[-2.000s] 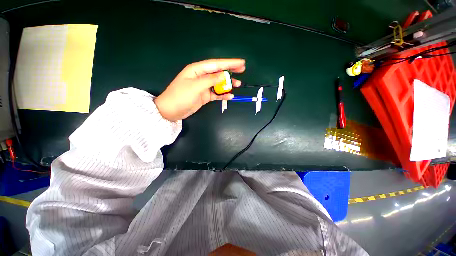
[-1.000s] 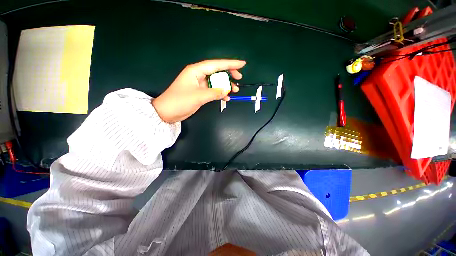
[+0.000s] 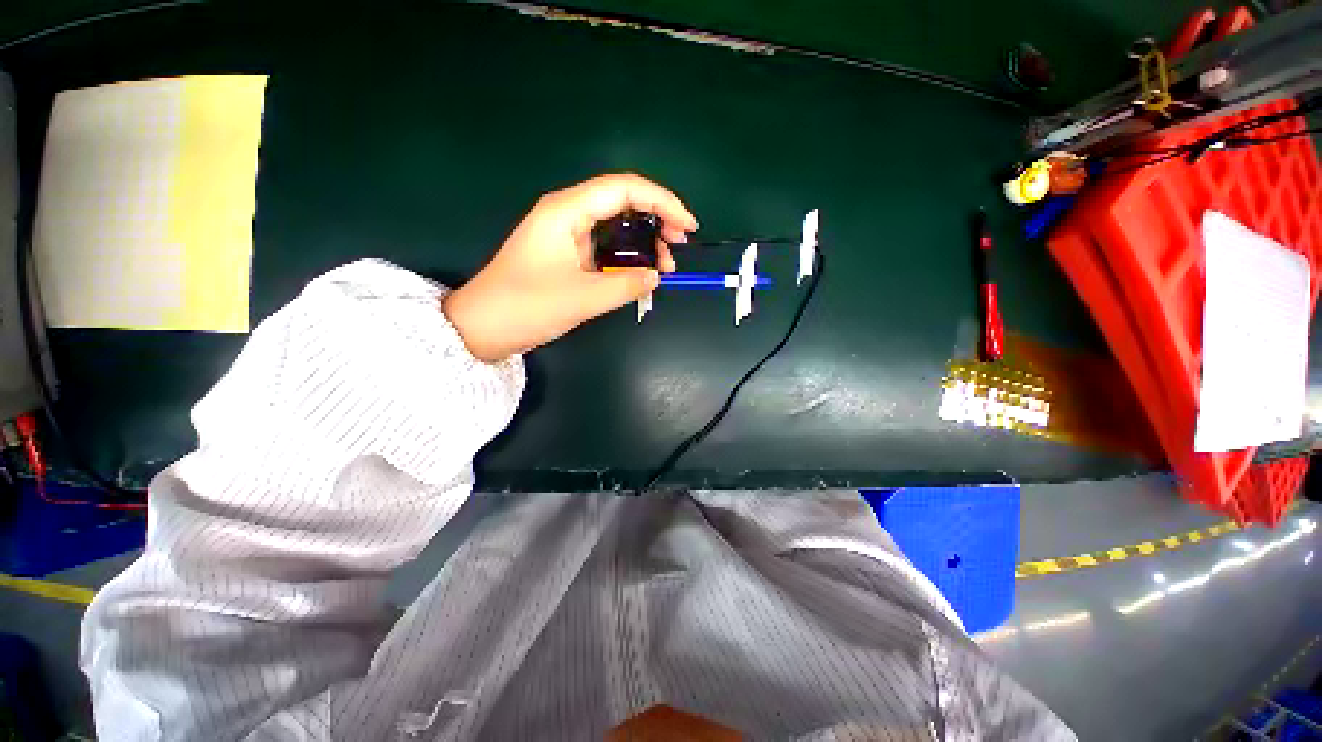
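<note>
My left hand (image 3: 558, 268) is bare and holds a small smartwatch unit (image 3: 628, 242) between thumb and fingers, at the middle of the bench. The unit's face is black with a small light mark. A thin black cable (image 3: 757, 357) curves from the bench edge to a white tape strip (image 3: 809, 245), then runs left to the fingertips; its tip is hidden. A blue stick (image 3: 696, 281) lies below the cable, held by white tape; its left end is near my thumb. My right hand is not in view.
A white and yellow paper sheet (image 3: 145, 203) lies at left. At right are a red-and-black pen or screwdriver (image 3: 990, 297), amber tape with pale labels (image 3: 998, 396), a yellow-white item (image 3: 1029, 181) and a red plastic bin (image 3: 1145, 319) with paper. A blue stool (image 3: 950, 558) stands below the bench edge.
The unit's face has gone from yellow and white, to white, to black. My left index finger has curled in closer around the unit; the hand stays in nearly the same place.
</note>
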